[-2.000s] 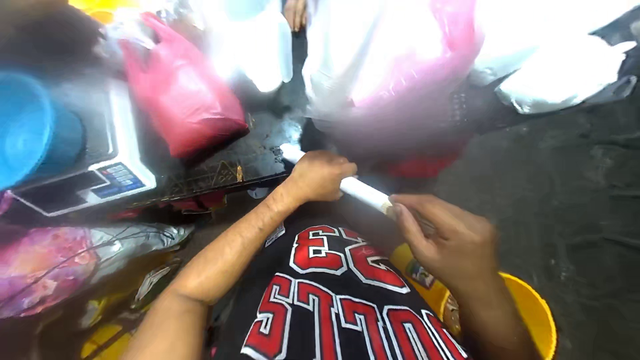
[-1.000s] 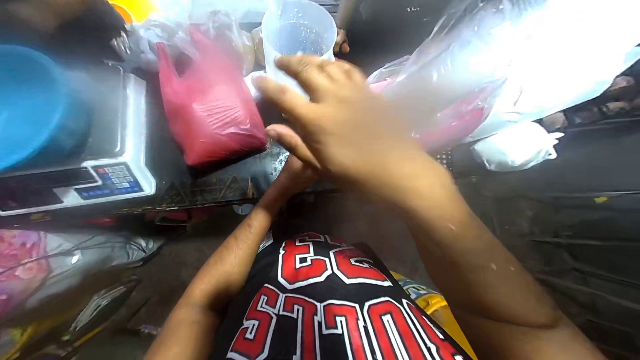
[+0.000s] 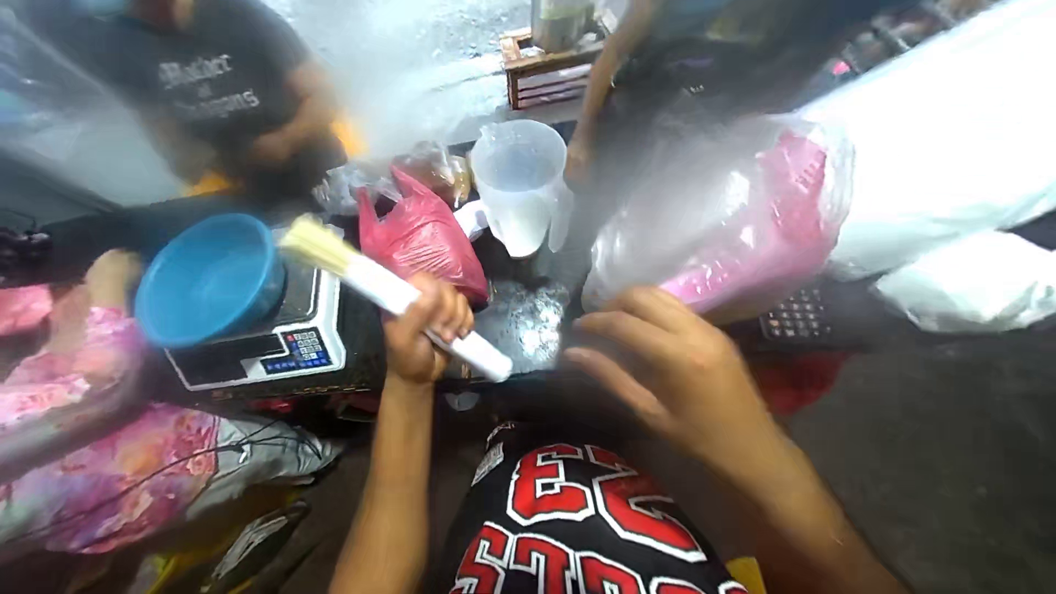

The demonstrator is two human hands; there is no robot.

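My left hand [image 3: 427, 328] grips the middle of a white stick-like handle [image 3: 381, 285] that slants across the front of the table, with a blurred pale yellow end [image 3: 318, 244] at upper left. Its plain white end points down to the right. My right hand [image 3: 668, 363] is held over the table's near edge with its fingers apart and nothing seen in it. Behind my left hand sits a red plastic bag [image 3: 429, 239], tied or bunched at its handles. A translucent plastic pitcher [image 3: 520, 177] stands just right of that bag.
At left a blue basin [image 3: 210, 280] rests on a white digital scale [image 3: 330, 330]. To the right are clear and pink plastic bags [image 3: 726, 239], a calculator [image 3: 794, 318] and a white bag [image 3: 973, 280]. People stand across the table and at the left edge. Behind stands a wooden crate [image 3: 549, 70].
My right hand has moved back from in front of the pitcher. The white handle, held between both hands two seconds ago, is now raised in my left hand alone. The view has tilted up.
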